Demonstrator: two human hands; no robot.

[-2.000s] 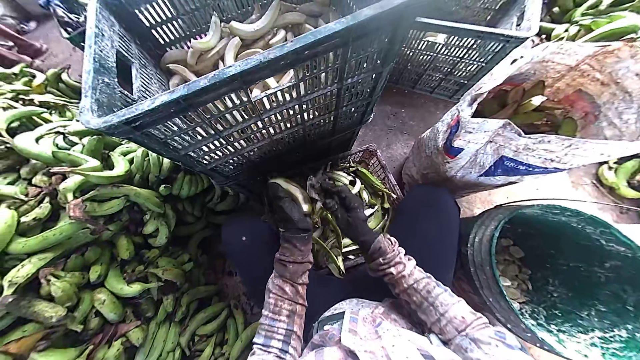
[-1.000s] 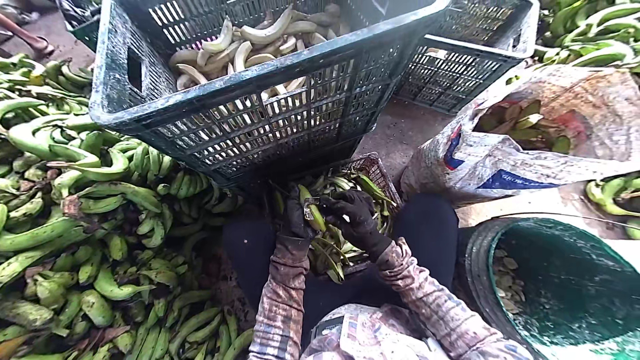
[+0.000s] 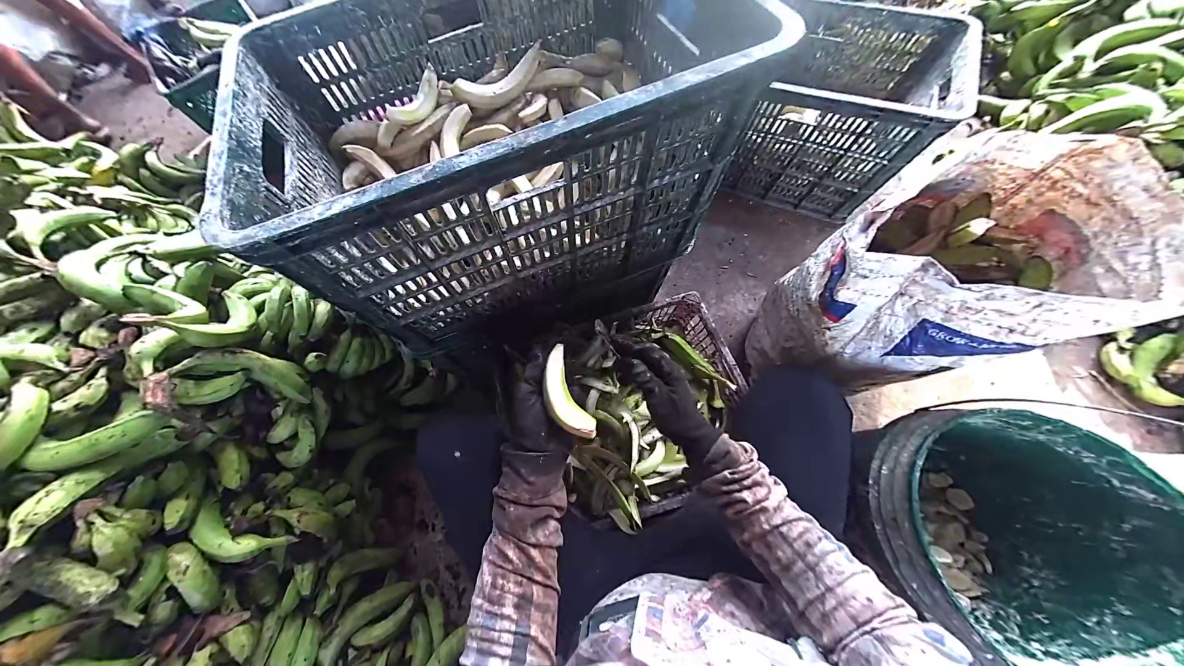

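My left hand (image 3: 532, 402), in a dark, dirty glove, holds a peeled plantain (image 3: 566, 393) upright, its pale flesh showing with a greenish edge. My right hand (image 3: 661, 384), gloved too, is just to the right with fingers bent; something small and dark is at its fingertips, too blurred to name. Below both hands a small brown plastic crate (image 3: 708, 328) between my knees is heaped with green plantain peels (image 3: 638, 444). Beyond it, a large dark green slatted crate (image 3: 518, 203) holds many peeled plantains (image 3: 499, 88).
Unpeeled green plantains (image 3: 213, 370) are piled along the left. A second slatted crate (image 3: 814, 139) stands behind. At right are a woven sack (image 3: 832, 296) with peels inside and a green-lined bucket (image 3: 1045, 518) with pale slices. More green plantains (image 3: 1101, 74) lie at the back right.
The plantain in my left hand now shows mostly pale flesh; one second ago the piece there looked green-yellow. My right hand has moved slightly away from it.
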